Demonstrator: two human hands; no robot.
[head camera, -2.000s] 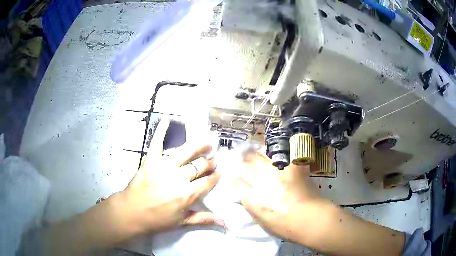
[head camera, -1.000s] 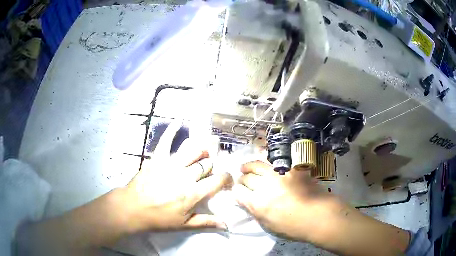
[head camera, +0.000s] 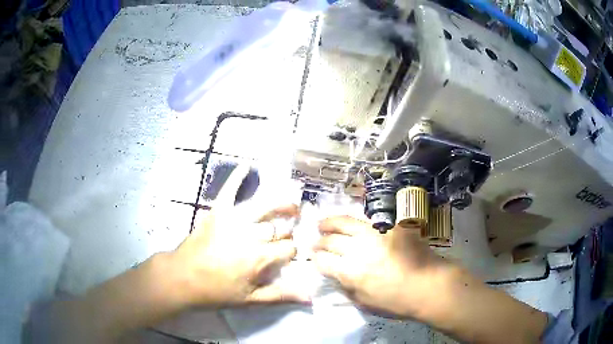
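A white fabric piece (head camera: 296, 324) lies on the machine bed under both hands, overexposed by glare. My left hand (head camera: 232, 252) lies on its left part, fingers spread and pressing down, a ring on one finger. My right hand (head camera: 376, 259) presses on its right part with bent fingers, close to my left fingertips. The presser foot area (head camera: 310, 195) is just beyond the fingertips; whether the fabric lies under the foot cannot be told. The sewing machine (head camera: 497, 127) stands above and to the right, with yellow ribbed tension knobs (head camera: 411, 207) beside my right hand.
A translucent lamp bar (head camera: 222, 67) glares over the worn white table (head camera: 87, 154). A dark oval patch (head camera: 247, 185) is left of the foot. Whitish cloth (head camera: 30, 259) is at the left edge. Blue crate material (head camera: 91, 27) and brownish cloth are at the upper left.
The view has shifted slightly. Both hands remain on the fabric; my left fingers have shifted a little beside the foot, and the fabric's near edge has changed shape.
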